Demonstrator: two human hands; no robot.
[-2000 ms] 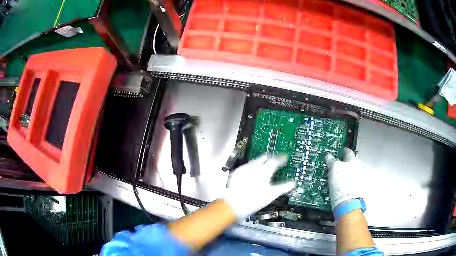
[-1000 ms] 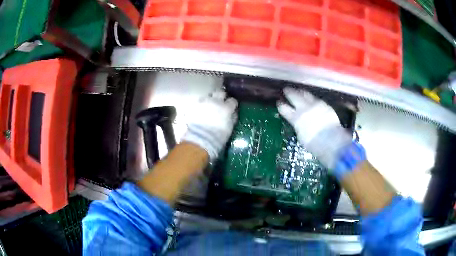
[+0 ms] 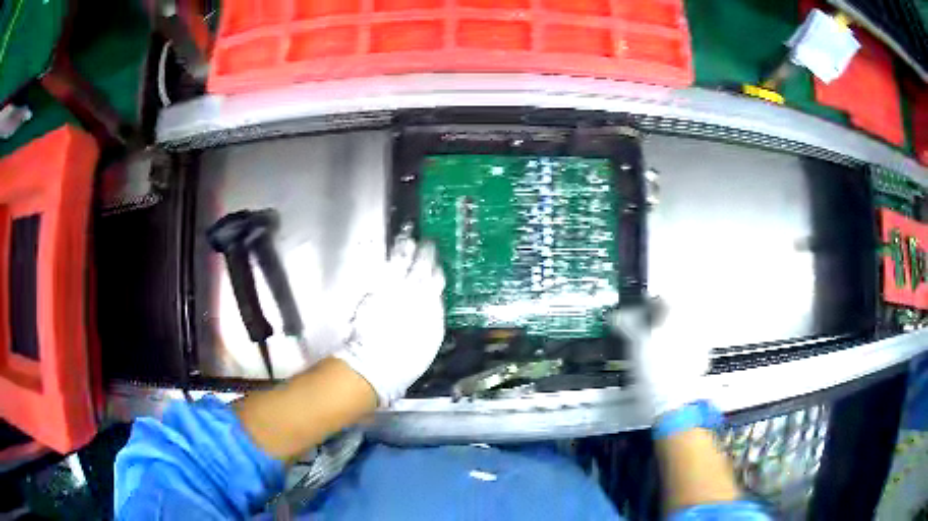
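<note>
A large green circuit board (image 3: 499, 239) lies flat inside a black carrier fixture (image 3: 631, 219) on the line. My left hand (image 3: 397, 321), in a white glove, is at the carrier's left side, with its fingers on or near the left edge; its exact grip cannot be told. My right hand (image 3: 667, 356), gloved and blurred, with a blue wrist band, is at the carrier's lower right corner; its fingers are unclear. Metal clips (image 3: 509, 377) show on the carrier's near edge.
A black handheld scanner (image 3: 244, 275) lies left on the line. A red compartment tray (image 3: 448, 41) is behind the rail. A red two-window tray (image 3: 61, 295) stands at the far left. A white tag (image 3: 822, 46) and a red sheet with small boards (image 3: 906, 259) are at right.
Both hands have moved from the carrier's far side towards the wearer, to its left side and near right corner. The view has shifted right, and the board now shows uncovered.
</note>
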